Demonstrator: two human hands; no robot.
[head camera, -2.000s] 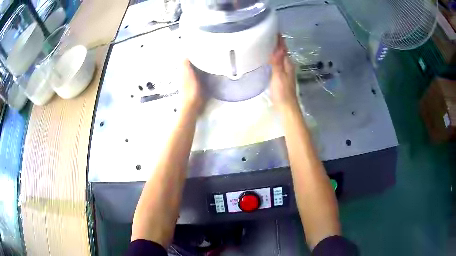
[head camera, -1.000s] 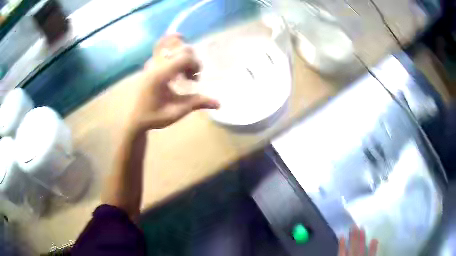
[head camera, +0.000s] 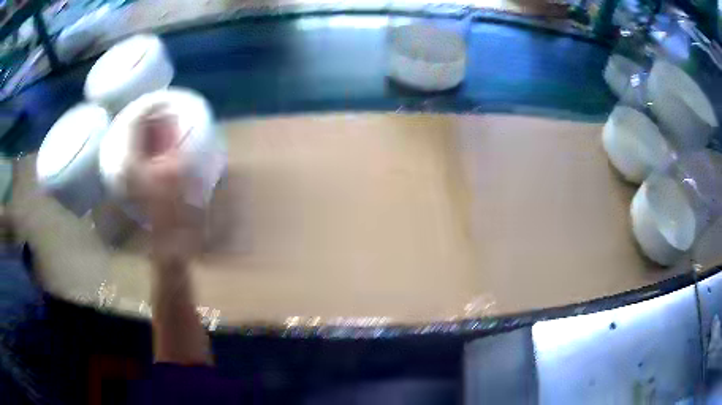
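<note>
My left hand (head camera: 164, 170) is blurred and reaches over the front of a white rounded unit (head camera: 199, 130) at the bench's left end. The hand overlaps the unit's middle; whether the fingers grip it is too blurred to tell. Two more white units stand close by, one behind (head camera: 129, 71) and one to the left (head camera: 73, 146). Each shows a thin dark line. Clear lower parts show faintly beneath the units. My right hand is not in view.
The cardboard-covered bench (head camera: 348, 213) spans the middle. A white bowl with a clear upper part (head camera: 427, 63) sits on the dark green belt (head camera: 277, 67). Several open white bowls (head camera: 633, 144) stand at the right. The metal press table (head camera: 617, 344) shows at the lower right.
The view has swung left from the press to the bench. My left hand has moved from the large white unit near the press to the bench's left end. My right hand has left the picture.
</note>
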